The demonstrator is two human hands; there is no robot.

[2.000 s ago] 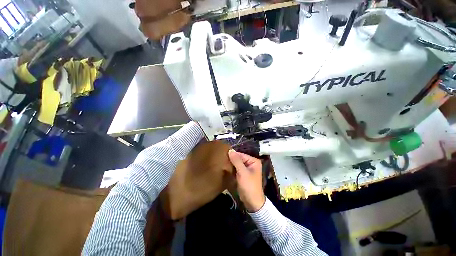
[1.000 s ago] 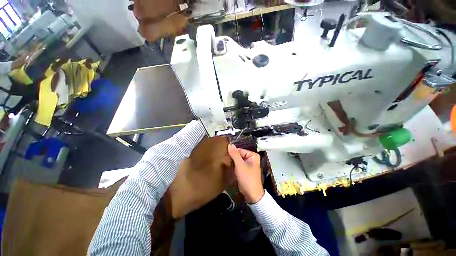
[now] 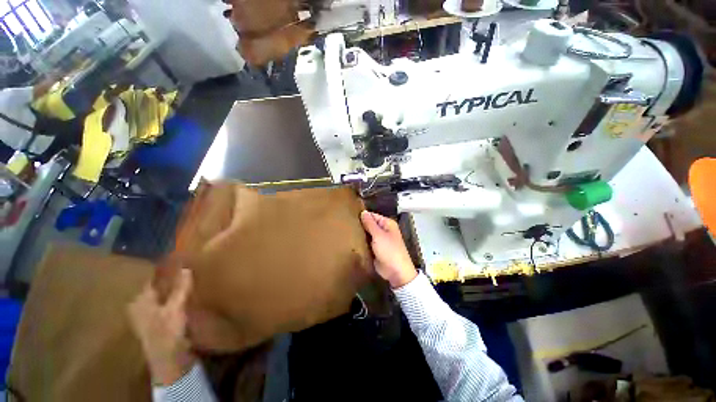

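Note:
A brown leather bag body hangs spread out in front of the white sewing machine. Its top right corner is at the presser foot and needle area; whether it is under the foot cannot be told. My right hand pinches its right edge just below the needle area. My left hand, slightly blurred, grips its left edge. An orange-red edge shows along the left side of the bag body.
A stack of brown bag bodies lies at the lower left. A metal-topped side table stands behind the work. A green cap is at the machine base. A pale tray with a dark tool is at the lower right. Yellow pieces hang at left.
My left hand has come out from behind the bag body near the needle and moved down left to its left edge. The bag body is spread wider. The view has shifted right.

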